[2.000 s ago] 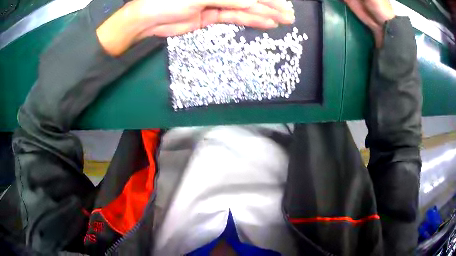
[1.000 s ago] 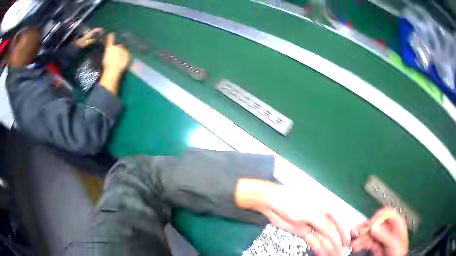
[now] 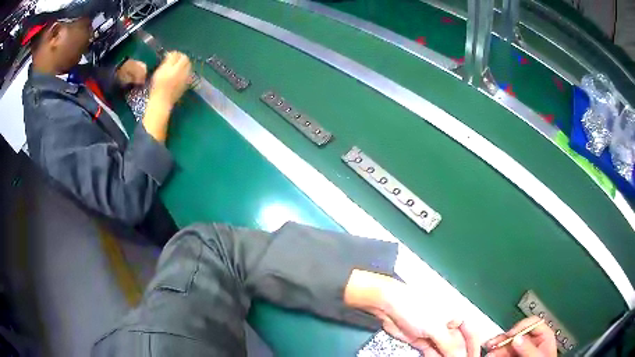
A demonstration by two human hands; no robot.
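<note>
My left hand (image 3: 425, 321) reaches in from a grey sleeve over the near edge of the line, palm partly up and fingers bent. Whether it holds a small part cannot be told. My right hand (image 3: 526, 343), cut off by the bottom edge, grips a thin yellow-brown pen-like tool (image 3: 516, 335) that points toward my left fingers. Small silvery parts (image 3: 388, 346) lie heaped below my left hand, partly cut off. A strip fixture (image 3: 533, 305) with a row of round seats lies just beyond my right hand, partly hidden by it.
More strip fixtures (image 3: 391, 188) lie spaced along the green surface (image 3: 459, 167) toward the upper left. Metal rails (image 3: 306, 171) run along it. Another person (image 3: 90, 139) works at the left. Clear bags (image 3: 597, 125) sit in a blue bin at the far right, near metal posts (image 3: 479, 42).
The view has swung from the parts tray to the line on my left. My hands have come together at lower right, and the thin tool now shows clearly. The other person's face has come into view.
</note>
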